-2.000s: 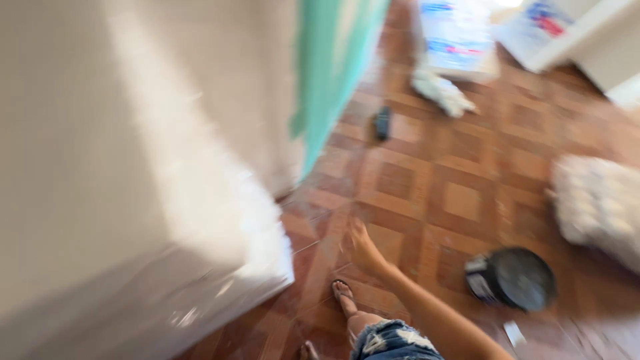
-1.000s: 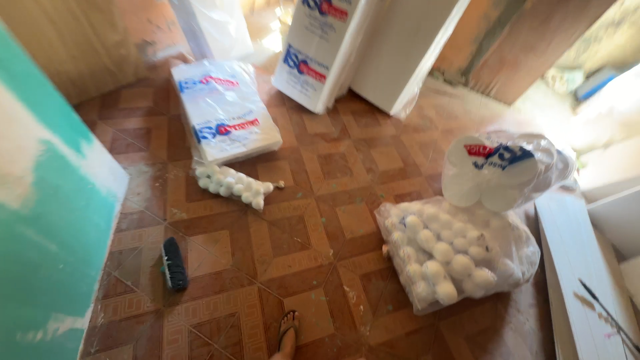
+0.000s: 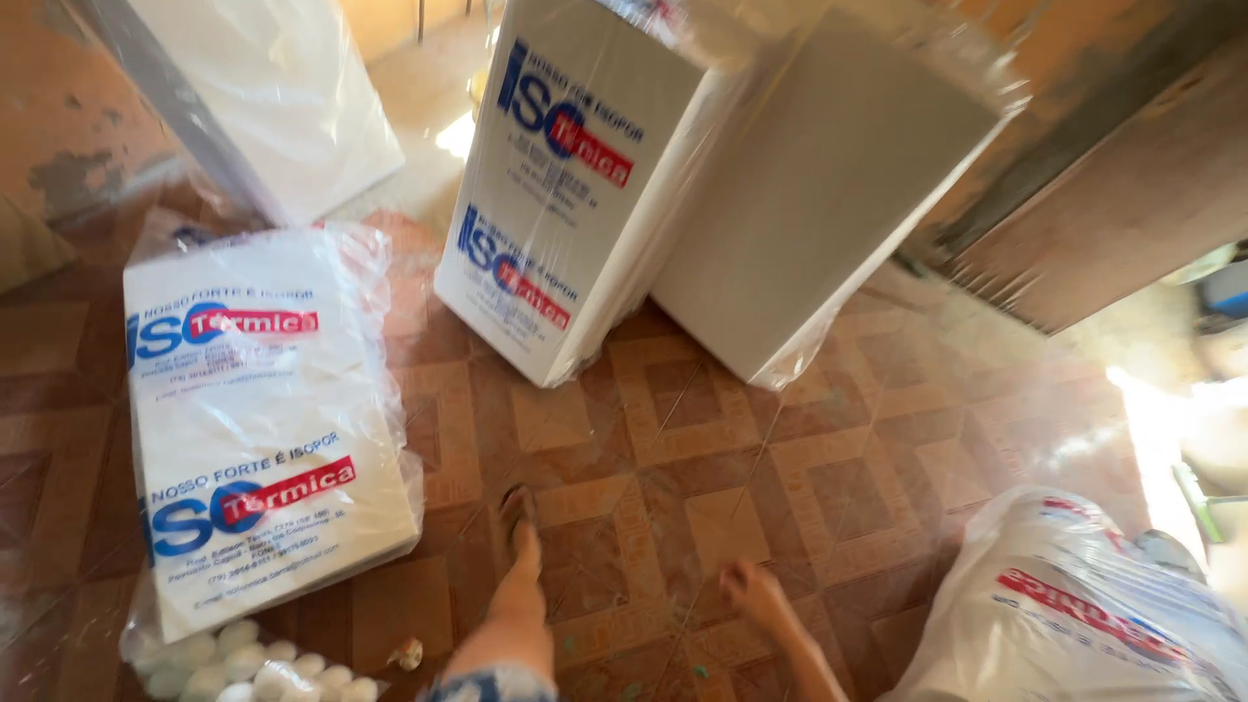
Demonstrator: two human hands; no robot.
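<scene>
My right hand (image 3: pixel 751 590) hangs above the tiled floor at the lower middle, right of my leg. Its fingers look loosely curled and blurred; nothing shows in it. My left hand is out of view. Left of my leg lies a plastic-wrapped pack of white foam sheets (image 3: pixel 263 419) with blue and red print. Below it is a clear bag of white foam balls (image 3: pixel 249 668). Two tall wrapped foam packs, one printed (image 3: pixel 575 185) and one plain (image 3: pixel 790 185), stand ahead. At the lower right sits another plastic-wrapped white bundle (image 3: pixel 1082 604).
Another wrapped white pack (image 3: pixel 283 107) leans at the upper left. A brown board (image 3: pixel 1121 195) lies at the upper right beside a rough floor edge. A small crumpled scrap (image 3: pixel 406 653) is on the brown tiles (image 3: pixel 673 468) near my leg.
The view has swung and moved forward to the foam packs. The green panel and the dark brush-like object, seen earlier, are out of view. My right hand has come into view since one second ago.
</scene>
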